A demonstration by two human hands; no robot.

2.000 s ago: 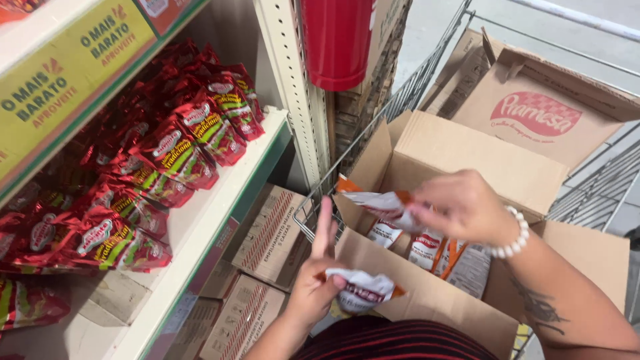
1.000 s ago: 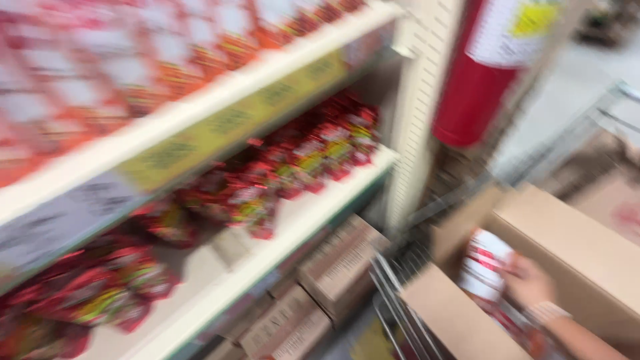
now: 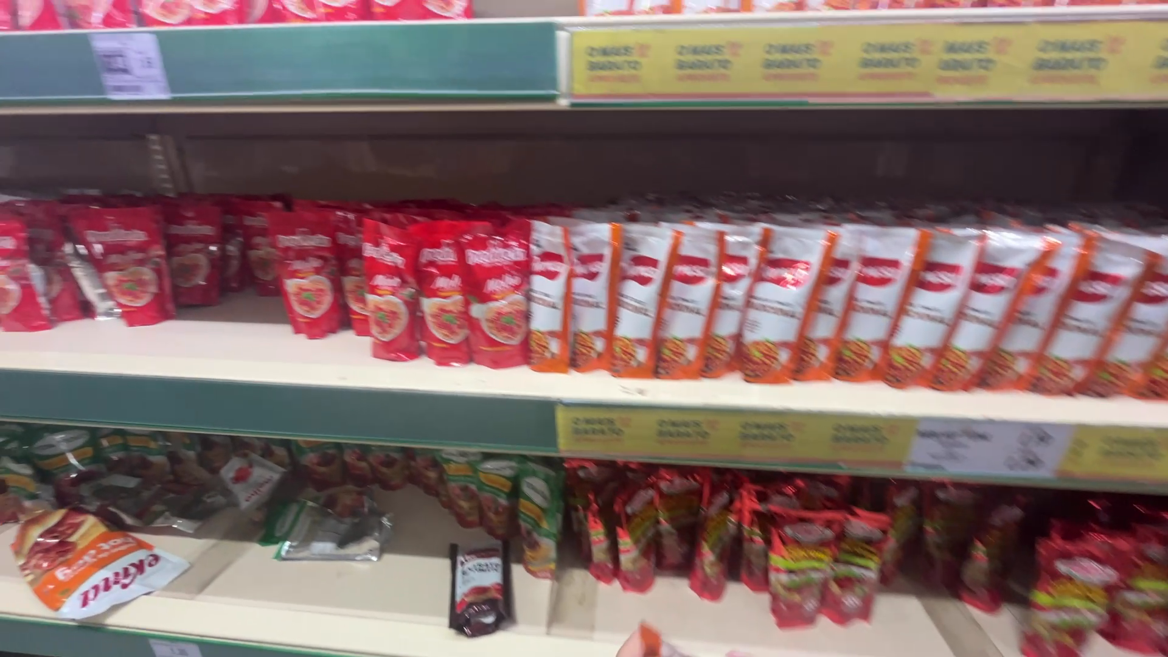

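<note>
At the bottom edge, a small part of one of my hands [image 3: 631, 646] shows beside the orange and white tip of a pouch [image 3: 651, 639]; which hand it is, and its grip, cannot be told. Above it, on the middle shelf, white and orange sauce pouches [image 3: 780, 301] stand upright in a tight row. Red pouches [image 3: 447, 292] with a heart-shaped picture adjoin them on the left. On the lower shelf are red pouches with yellow and green print [image 3: 803, 566], green pouches [image 3: 540, 511] and a small dark pouch [image 3: 478, 589].
An orange and white pouch [image 3: 96, 561] lies tilted at the lower shelf's left front, near a clear and green packet [image 3: 333, 529] lying flat. The middle shelf's green front edge [image 3: 274, 411] carries yellow price strips [image 3: 730, 436] on the right. More pouches stand on the top shelf.
The view has swung from the open carton in the cart to the shelves. Earlier, a hand held a white pouch at the carton; the carton and cart are now out of view.
</note>
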